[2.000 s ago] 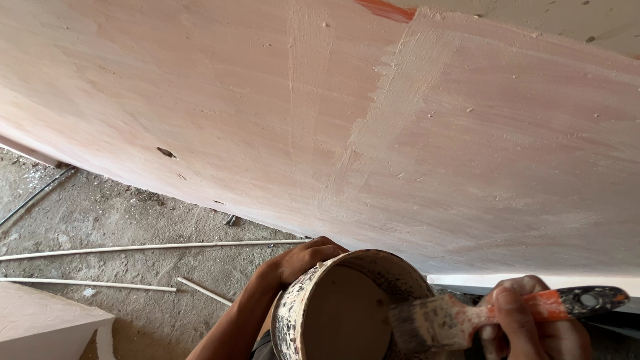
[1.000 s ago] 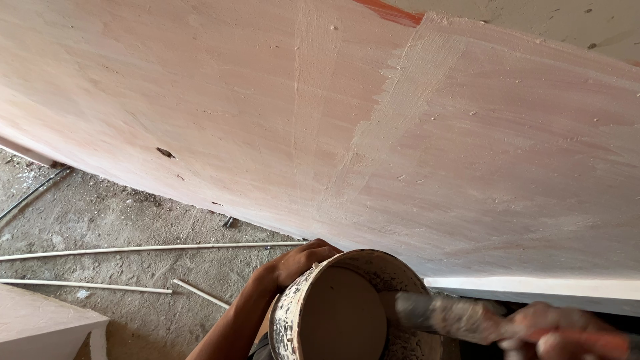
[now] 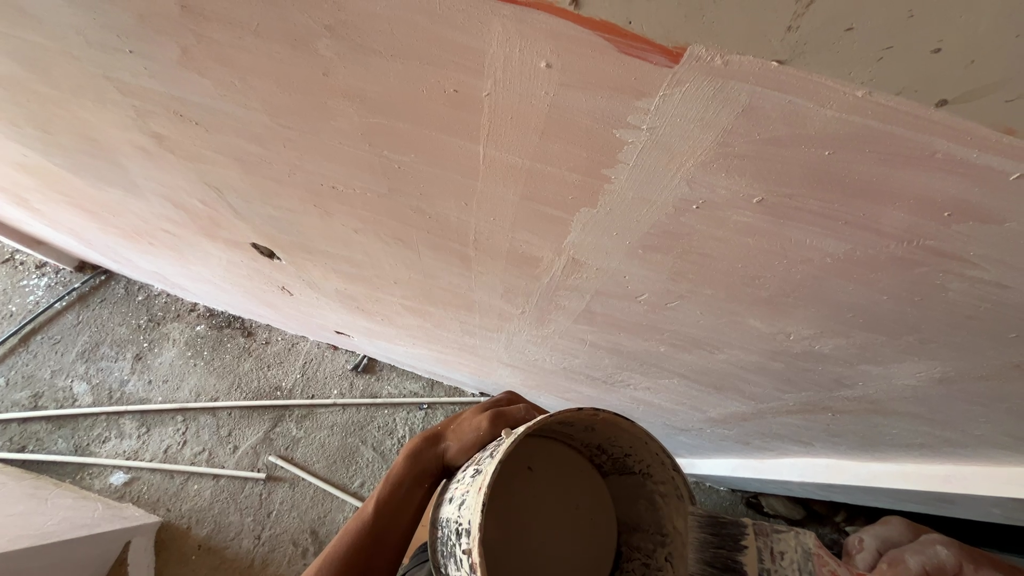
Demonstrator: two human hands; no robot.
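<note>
My left hand (image 3: 484,428) grips the far left side of a paint-crusted bucket (image 3: 480,496), which is tilted so its mouth faces the camera. Beige-grey liquid paint (image 3: 552,508) lies inside it. At the lower right, my right hand (image 3: 912,548) holds a wide paintbrush (image 3: 760,548), whose handle is mostly hidden. The dark bristles are at the bucket's right rim. Beyond the bucket stretches a pinkish wall (image 3: 384,192), with a paler textured band of coating (image 3: 640,184) running down it.
Thin white pipes (image 3: 240,404) and a dark cable (image 3: 52,308) lie on the rough concrete floor (image 3: 200,352). A pale block-like corner (image 3: 72,520) stands at lower left. A white ledge (image 3: 848,480) runs along the right, above a dark gap with rubble. The wall has a small hole (image 3: 265,252).
The brush was over the bucket's right rim; my right hand has since moved lower, and the brush now sits at the rim's right side. My left hand keeps its hold on the bucket.
</note>
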